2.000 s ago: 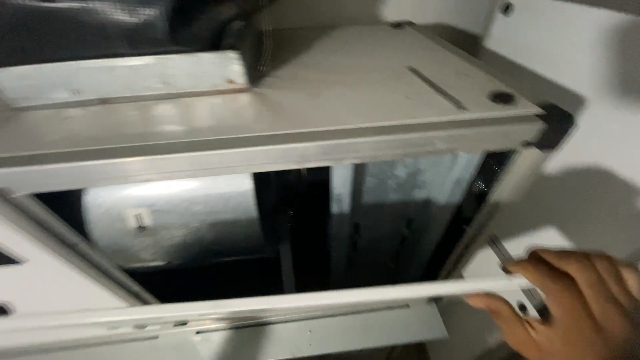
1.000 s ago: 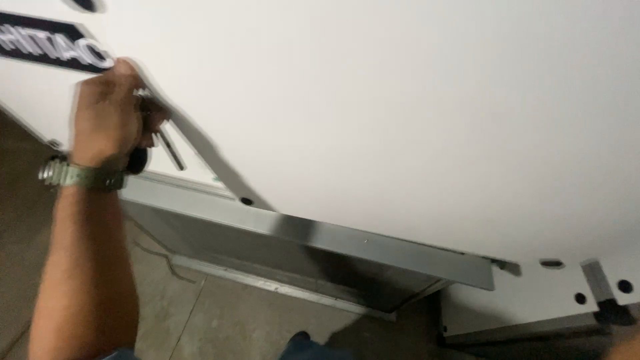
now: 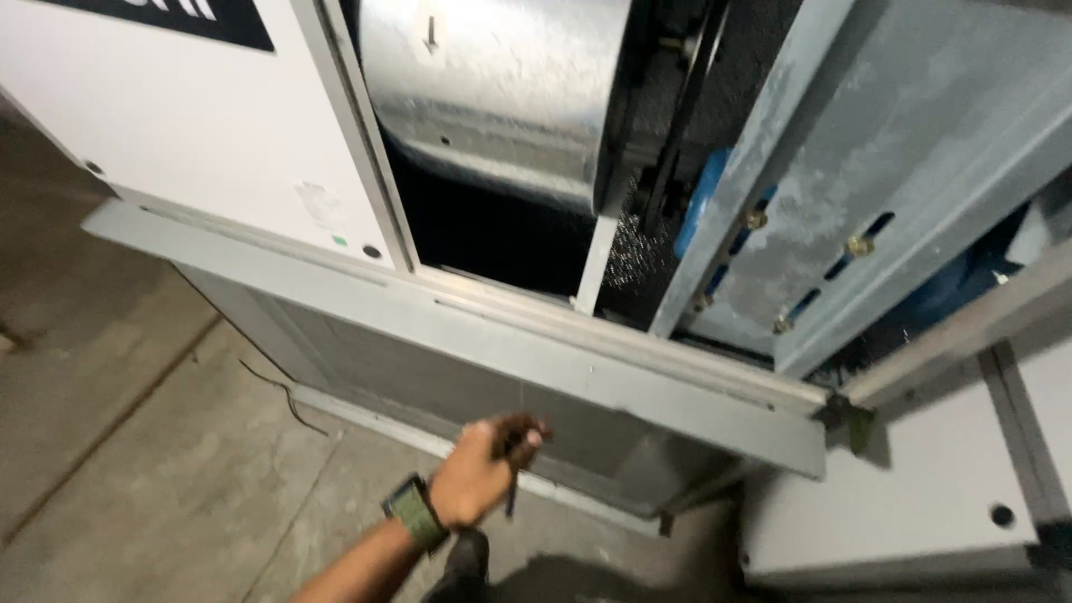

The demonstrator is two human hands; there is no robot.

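My left hand, with a watch on its wrist, is closed around a thin dark tool whose kind I cannot tell. It hangs in front of the dark lower section, below the grey metal ledge of an air-handling unit, touching neither. Above the ledge the unit stands open, showing a galvanized blower housing with an arrow sticker, a pulley and belt, and a slotted steel motor bracket with brass-coloured bolts. Part of a blue motor shows behind the bracket. My right hand is out of view.
A white side panel with black plugs covers the unit's left part. Another white panelled section stands at lower right. A thin wire lies on the concrete floor. My shoe is below my hand.
A white panel filled the view one second ago; now the blower opening is exposed. My left hand, then against the panel, is now in front of the lower section. The view has shifted.
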